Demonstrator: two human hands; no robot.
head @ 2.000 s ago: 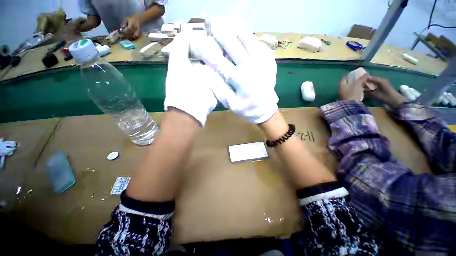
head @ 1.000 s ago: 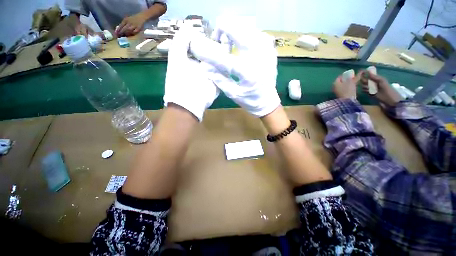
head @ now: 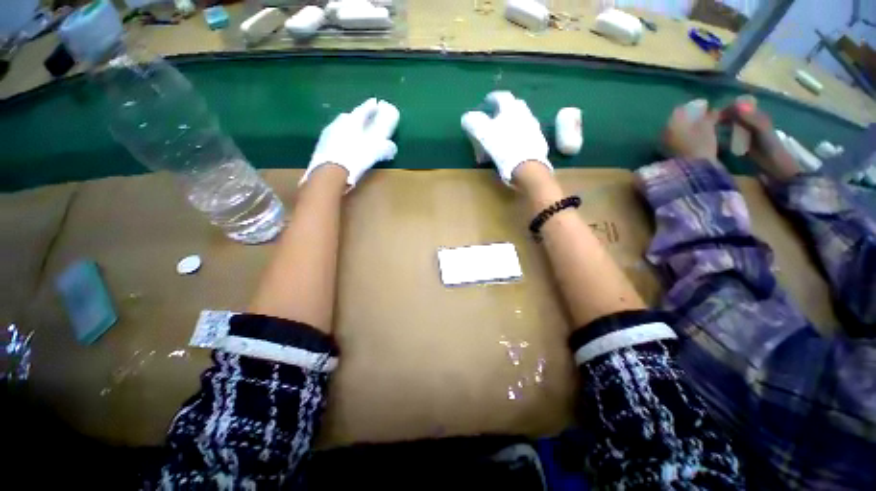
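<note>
My left hand (head: 353, 144), in a white glove, is over the near edge of the green conveyor belt (head: 432, 110). My right hand (head: 509, 136), also in a white glove, is over the belt farther right, with its fingers bent downward. The hands are apart. White glove and white units look alike, so I cannot tell whether either hand holds a unit. A white oblong unit (head: 569, 130) lies on the belt just right of my right hand. A white card (head: 479, 264) lies flat on the brown cardboard between my forearms.
A clear water bottle (head: 182, 144) stands at left. A teal block (head: 86, 302), a white disc (head: 189, 265) and a printed label (head: 210, 329) lie left. Several units lie on the far bench (head: 461, 36). At right, a person's hands (head: 693, 132) and plaid sleeves reach over the belt.
My hands were raised together in front of me; they have separated and lowered to the belt. The view has tipped downward. The person across the belt is largely out of view.
</note>
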